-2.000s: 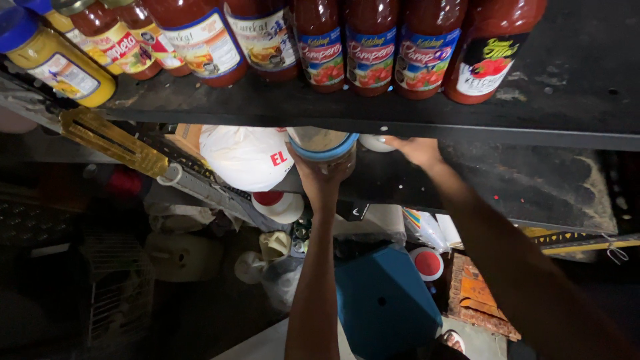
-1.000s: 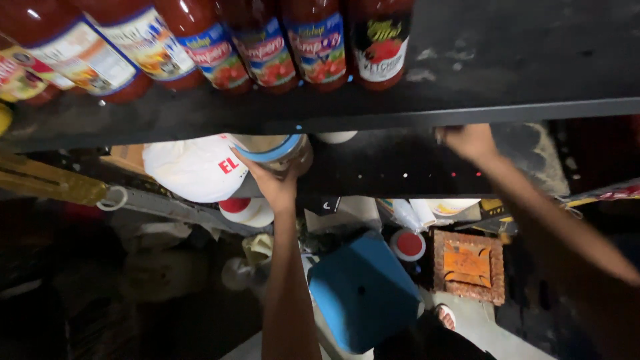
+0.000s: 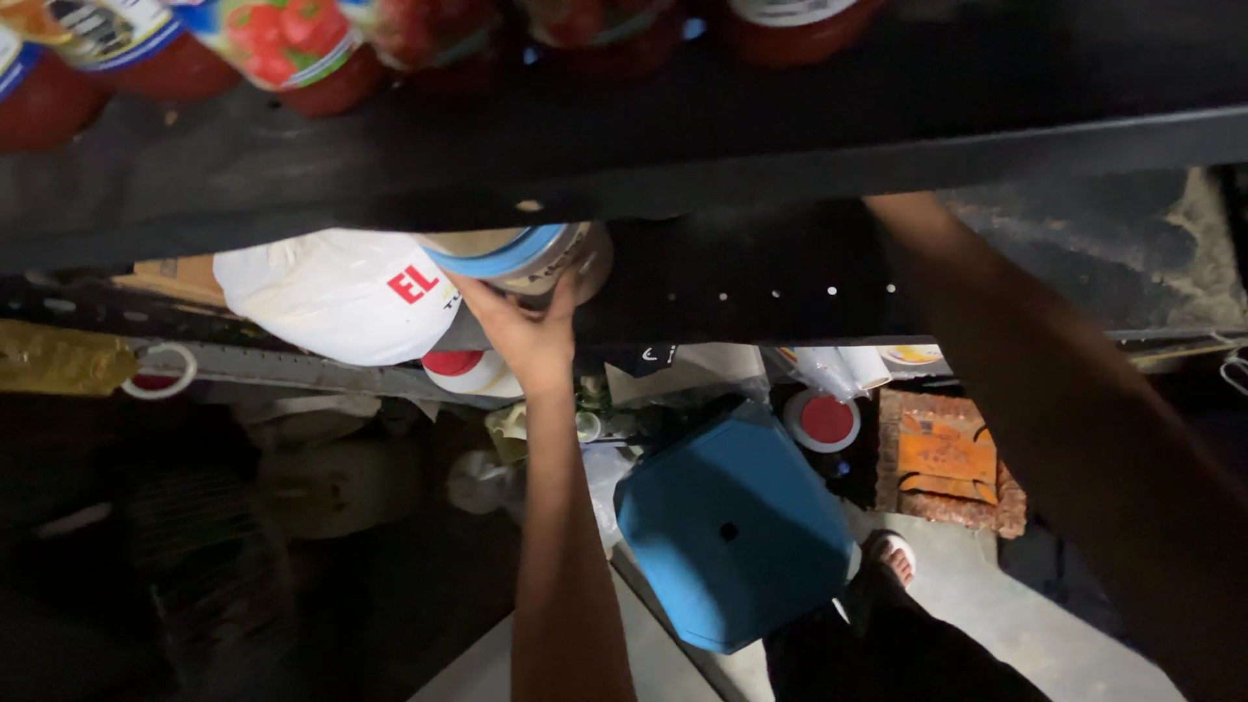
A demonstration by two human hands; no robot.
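Note:
My left hand (image 3: 526,331) grips a clear plastic jar with a blue rim (image 3: 575,261) on the lower black shelf (image 3: 760,263). The jar bears writing, and the upper shelf covers part of it. Against its left side lies a white plastic bag (image 3: 331,297) with red print. My right forearm (image 3: 1014,322) reaches in under the upper shelf at the right; the right hand itself is hidden behind that shelf.
Ketchup bottles (image 3: 331,68) line the upper black shelf (image 3: 624,146). Below are a blue plastic stool (image 3: 731,526), a white container with a red lid (image 3: 827,420), an orange and brown woven item (image 3: 946,453) and a foot in a sandal (image 3: 897,558). A yellow bottle (image 3: 63,359) is at far left.
My right hand, seen beside a white round thing two seconds ago, has moved right and then out of sight under the upper shelf. My left hand stays on the jar.

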